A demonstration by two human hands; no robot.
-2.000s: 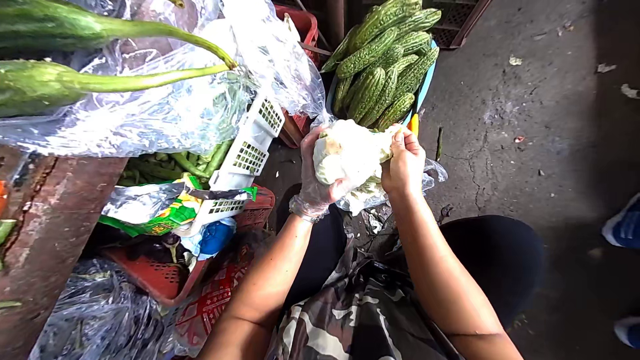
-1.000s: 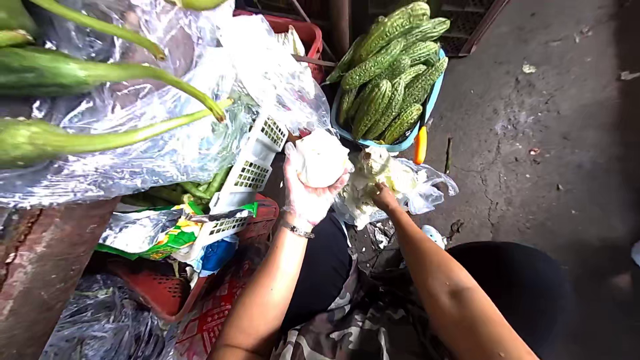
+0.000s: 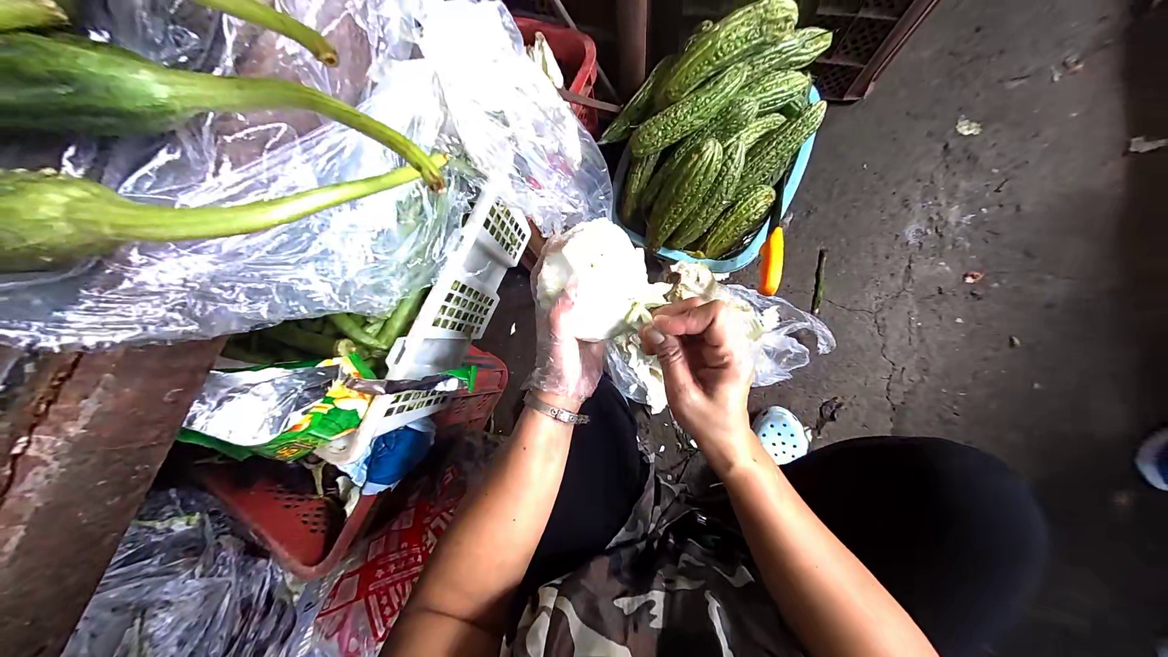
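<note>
A white head of cauliflower [image 3: 598,278] rests in my left hand [image 3: 568,351], which wears a clear plastic glove and a bracelet at the wrist. Bare, my right hand [image 3: 698,360] pinches with thumb and forefinger at the right underside of the head, at a pale stem or leaf piece. Beneath and behind my right hand, a clear plastic bag [image 3: 798,338] holds pale trimmings. Just above it stands a light blue basin [image 3: 792,196] of green bitter melons [image 3: 703,173]. An orange-yellow handle [image 3: 772,262] sticks out beside the basin's right edge.
Long-necked green gourds [image 3: 137,214] lie on plastic sheeting [image 3: 338,246] at the upper left. Below are a white plastic crate [image 3: 465,301], green beans [image 3: 383,324] and a red basket [image 3: 319,538]. A dark crate [image 3: 858,46] stands on the concrete floor [image 3: 995,274]. Another person's shoe shows at the right edge.
My right hand has come up from the trimmings in the plastic bag to the cauliflower. My left hand still holds the head.
</note>
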